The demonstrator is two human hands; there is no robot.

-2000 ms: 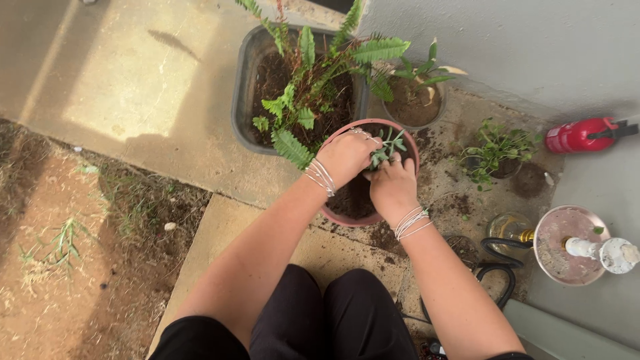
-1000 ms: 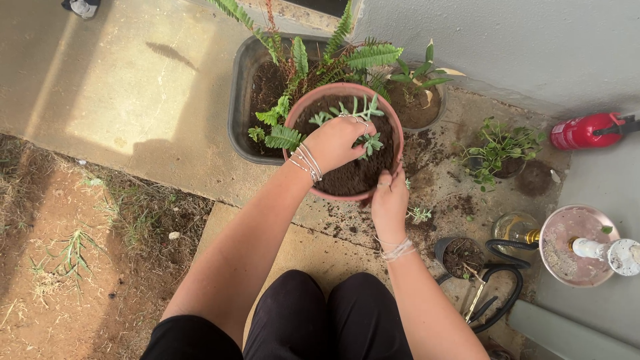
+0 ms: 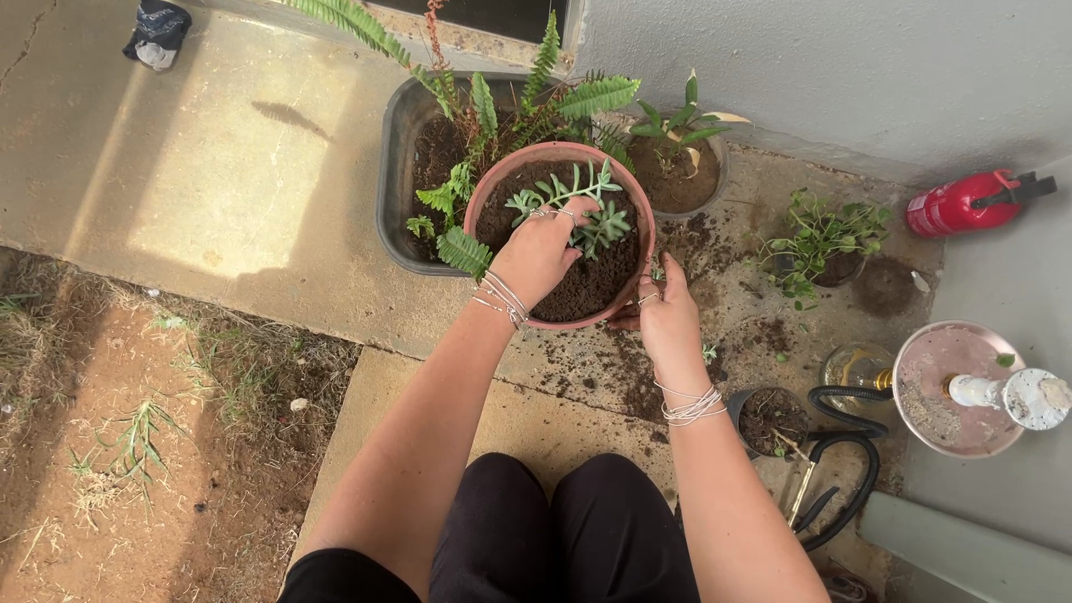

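A round terracotta-coloured pot (image 3: 559, 152) filled with dark soil (image 3: 578, 291) stands in front of me, overlapping the edge of a grey planter. Grey-green succulent stems (image 3: 605, 228) lie over the soil. My left hand (image 3: 540, 251) reaches over the pot's near left rim, its fingers among the succulent stems; whether they pinch a stem is hard to see. My right hand (image 3: 667, 314) is at the pot's right side, with thumb and fingers against the outer wall near the rim; some fingertips are hidden beneath it.
A grey planter (image 3: 394, 184) with ferns sits behind the pot. A potted leafy plant (image 3: 682, 172), a trailing plant (image 3: 825, 243), a small soil-filled pot (image 3: 766, 419), a red fire extinguisher (image 3: 963, 203) and a hookah (image 3: 955, 389) with a black hose stand at the right. Loose soil lies scattered on concrete.
Two seconds ago both hands were inside the pot; the right one is now at its outer side. The pot sits farther up, over the planter's edge, and more succulent shows in it.
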